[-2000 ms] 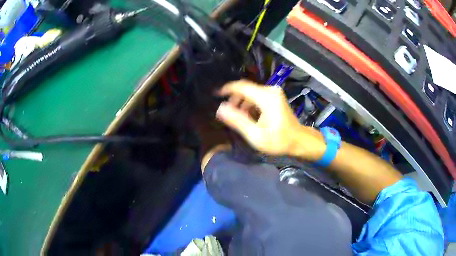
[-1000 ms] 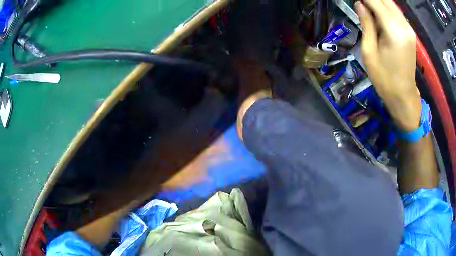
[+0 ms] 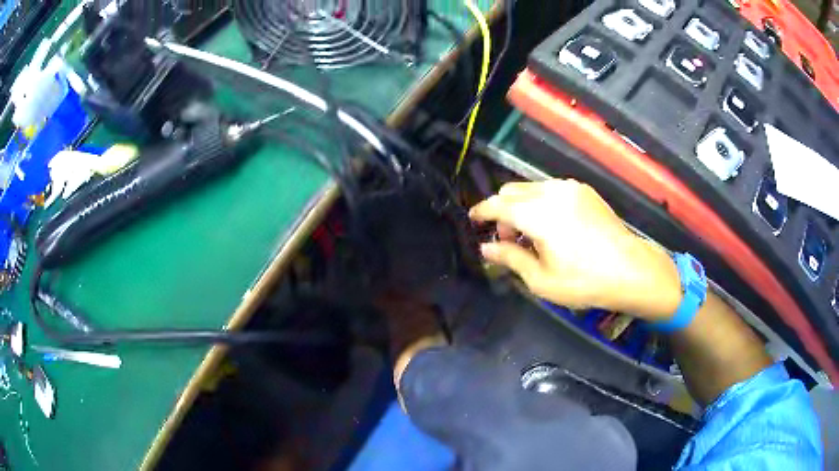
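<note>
My right hand (image 3: pixel 570 241), with a blue strap on its wrist, is over the dark gap between the green bench and the tray stand. Its fingers are curled, thumb and fingertips a little apart, with nothing visible between them. My left hand is out of the picture. Beside my right hand, a black foam tray (image 3: pixel 641 95) holds several silver-rimmed watch units in its pockets. A white paper slip (image 3: pixel 802 169) lies on it. A red tray (image 3: pixel 635 175) is under the foam tray. A blue parts bin (image 3: pixel 644 342) shows partly below my hand.
A black electric screwdriver (image 3: pixel 138 198) lies on the green mat (image 3: pixel 184 294) at left, its cable (image 3: pixel 166 338) running over the bench edge. A round fan grille (image 3: pixel 331 32) stands at the rear. Black cables and a yellow wire (image 3: pixel 478 92) hang at the bench edge. My leg (image 3: pixel 506 405) is below.
My right hand has moved back left from over the blue bins and red tray edge, its fingers now curled. My left forearm has left the picture. The view has shifted, showing the screwdriver and fan.
</note>
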